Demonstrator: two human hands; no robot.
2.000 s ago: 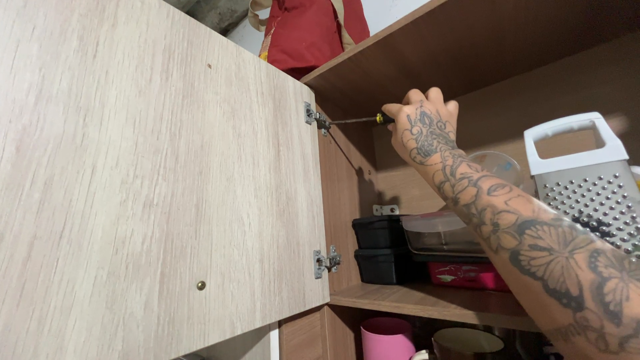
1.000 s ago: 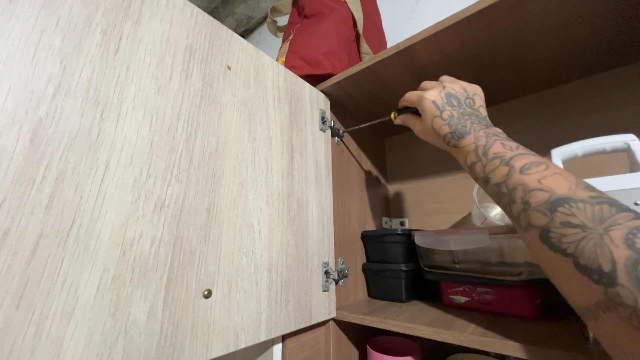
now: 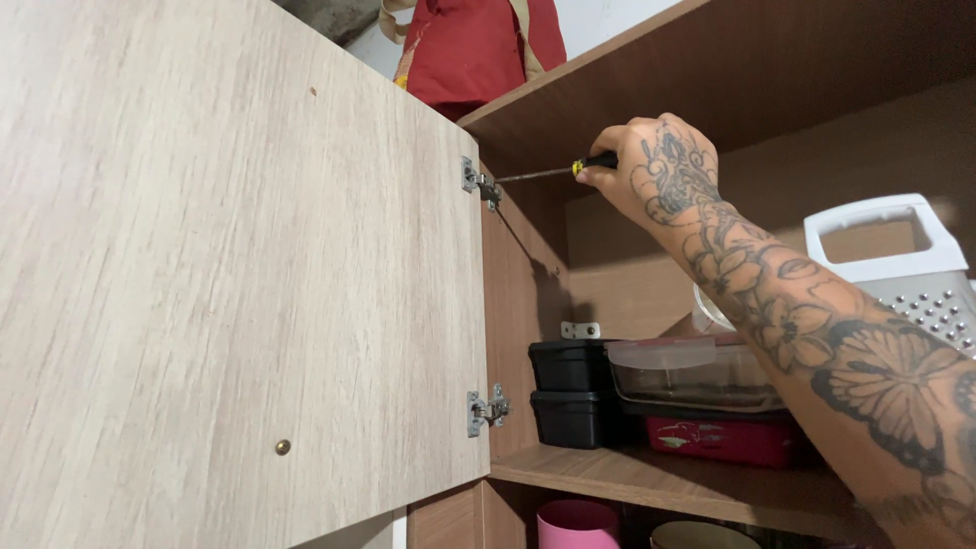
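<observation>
My right hand (image 3: 662, 169) grips the black and yellow handle of a screwdriver (image 3: 536, 174). Its thin shaft points left, and the tip meets or nearly meets the upper metal cabinet hinge (image 3: 483, 183); exact contact is hard to tell. That hinge joins the light wood-grain door (image 3: 252, 252), which stands open, to the brown side panel (image 3: 509, 305) of the cabinet. Lower down, a second metal hinge (image 3: 486, 410) links the same two panels. A brass-coloured screw (image 3: 283, 447) sits in the door's lower part. My left hand is out of view.
On the shelf (image 3: 610, 476) are stacked black containers (image 3: 568, 419), a clear lidded dish (image 3: 686, 374) above a dark pink container (image 3: 717, 438), and a box grater (image 3: 926, 305). A pink cup (image 3: 578, 526) stands below. A red bag (image 3: 473, 53) rests on top of the cabinet.
The right hand stays on the screwdriver, with its shaft at the upper hinge throughout. The hand's pose around the handle has shifted slightly. The view has moved a little.
</observation>
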